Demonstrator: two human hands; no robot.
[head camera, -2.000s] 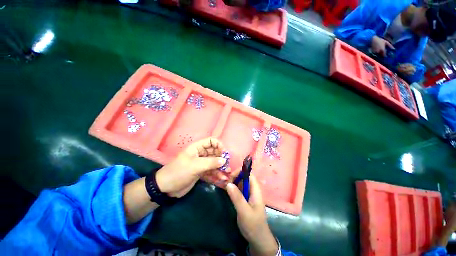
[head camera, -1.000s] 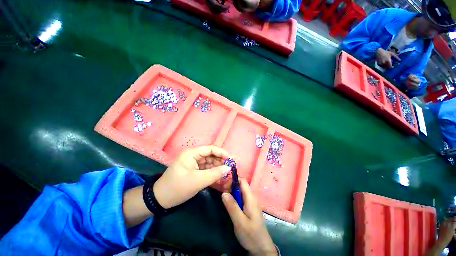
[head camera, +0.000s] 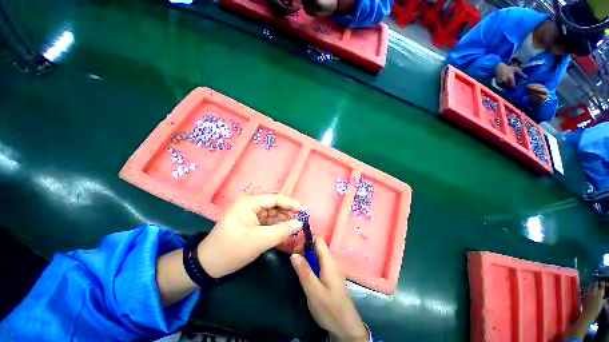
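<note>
My left hand (head camera: 244, 234), with a black wristband, pinches a small silvery component (head camera: 301, 216) between thumb and fingers over the tray's near edge. My right hand (head camera: 326, 287) is shut on nippers with blue handles (head camera: 312, 259). Their dark jaws are at the component; whether they bite it cannot be told. The salmon-red parts tray (head camera: 160, 184) lies beneath, tilted across the green surface. Silvery component piles lie in its far-left compartment (head camera: 212, 131), the second one (head camera: 265, 139) and toward the right (head camera: 362, 197).
Another red tray (head camera: 475, 294) without visible parts lies at the lower right, a person's hand (head camera: 591, 304) beside it. Across the green surface (head camera: 374, 127) are more red trays with parts (head camera: 446, 100). A person in a blue smock (head camera: 491, 40) works at the upper right; another's hands show at the top.
My right hand has brought the nippers' jaws from beside the left fingers up to the component. Since one second ago the hands have barely moved; the view has shifted slightly.
</note>
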